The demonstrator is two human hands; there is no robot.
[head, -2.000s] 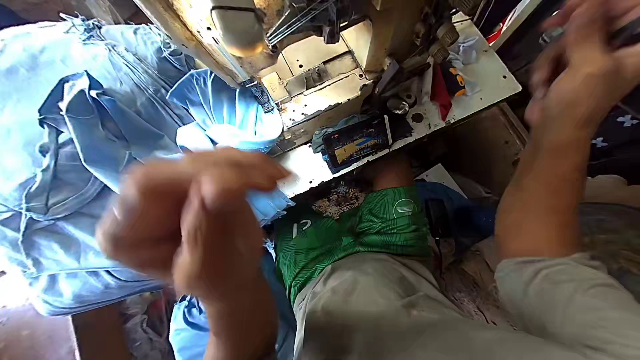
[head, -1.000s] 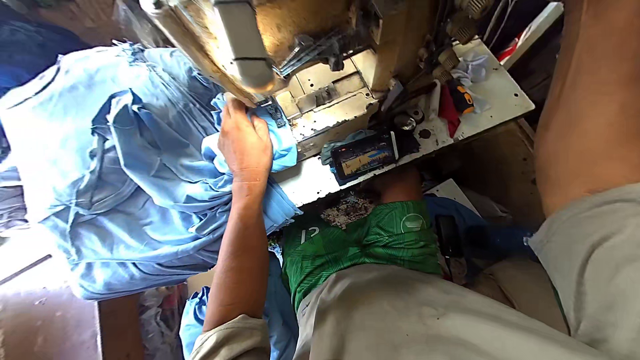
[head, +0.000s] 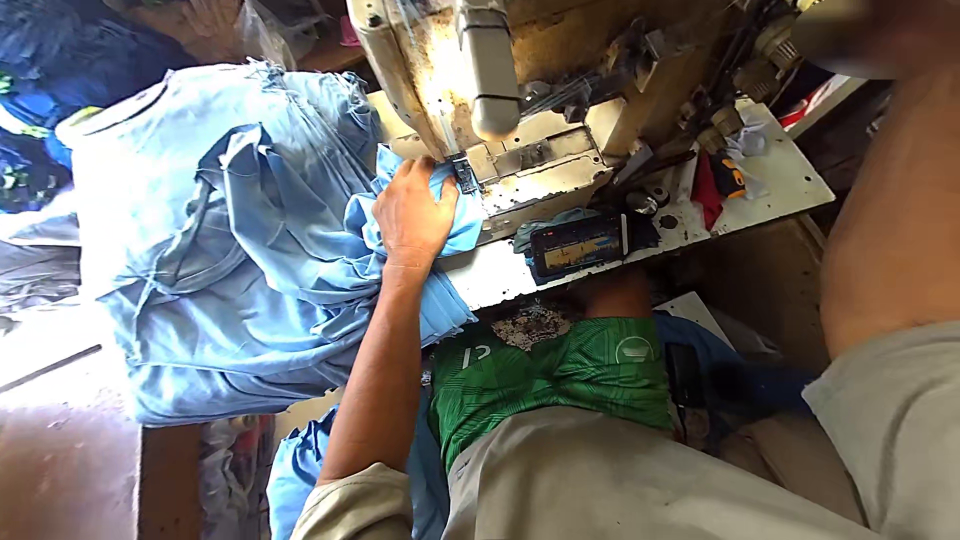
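An industrial sewing machine (head: pixel 495 82) stands on a worn white table. My left hand (head: pixel 416 210) lies on light blue fabric (head: pixel 461 225), pressing it beside the presser foot (head: pixel 463 174); whether the fingers grip it is hidden. To the left is a large heap of light blue cloth pieces (head: pixel 262 217), which reaches my wrist. My right hand (head: pixel 892 37) is raised at the top right corner, near the machine's thread-tension knobs or a round part there. It is blurred and partly out of frame, so its fingers cannot be made out.
A phone (head: pixel 577 247) with a lit screen lies on the table's front edge (head: pixel 795 187). Behind it to the right are a red cloth (head: pixel 706 191) and an orange-and-black tool handle (head: pixel 729 176). A brown board (head: pixel 67 450) lies at the lower left, and more blue cloth (head: pixel 300 472) hangs below.
Two seconds ago both hands were raised, away from the fabric. My left hand went down onto the fabric by the presser foot and has stayed there since the later frame.
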